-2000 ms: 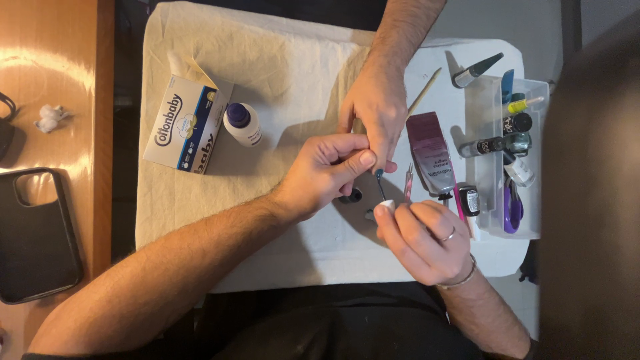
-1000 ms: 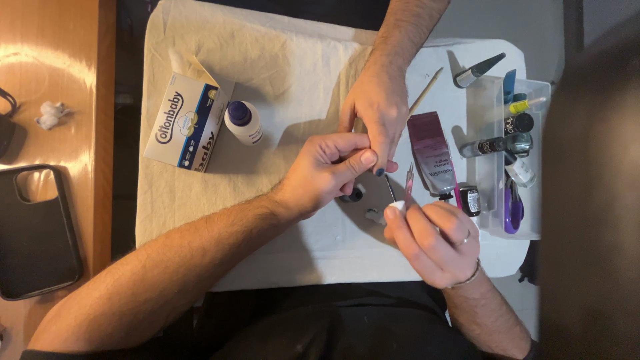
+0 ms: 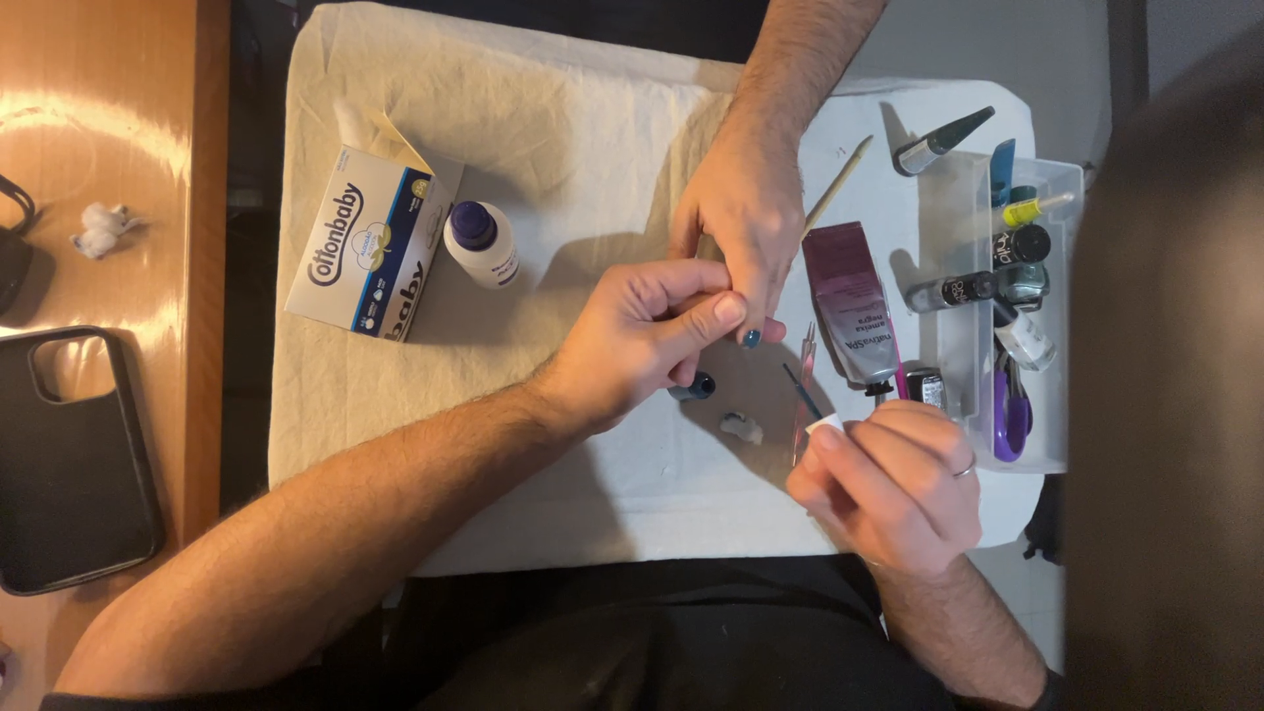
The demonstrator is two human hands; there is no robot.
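Observation:
My left hand (image 3: 657, 341) grips a finger of another person's hand (image 3: 746, 207), which reaches in from the top. The nail at that finger's tip bears dark blue polish (image 3: 751, 339). My right hand (image 3: 894, 484) holds the white cap of a nail polish brush (image 3: 805, 395), its dark bristles pointing up and left, apart from the nail. Below my left fingers stands an uncapped dark polish bottle (image 3: 696, 385), partly hidden. A cotton wad (image 3: 741, 428) lies by it, and a thin pink-handled tool (image 3: 804, 385) lies near the brush.
On the white cloth (image 3: 474, 504) are a Cottonbaby box (image 3: 365, 247), a blue-capped white bottle (image 3: 482, 245), a wooden stick (image 3: 837, 185), a purple-grey tube (image 3: 851, 301) and a dark bottle (image 3: 926, 387). A clear bin (image 3: 1062, 395) holds polish bottles and purple-handled scissors (image 3: 1009, 415). A phone case (image 3: 74, 459) lies left.
My right hand has drawn the brush down and to the right, away from the painted nail. My left hand has kept its hold on the other person's finger.

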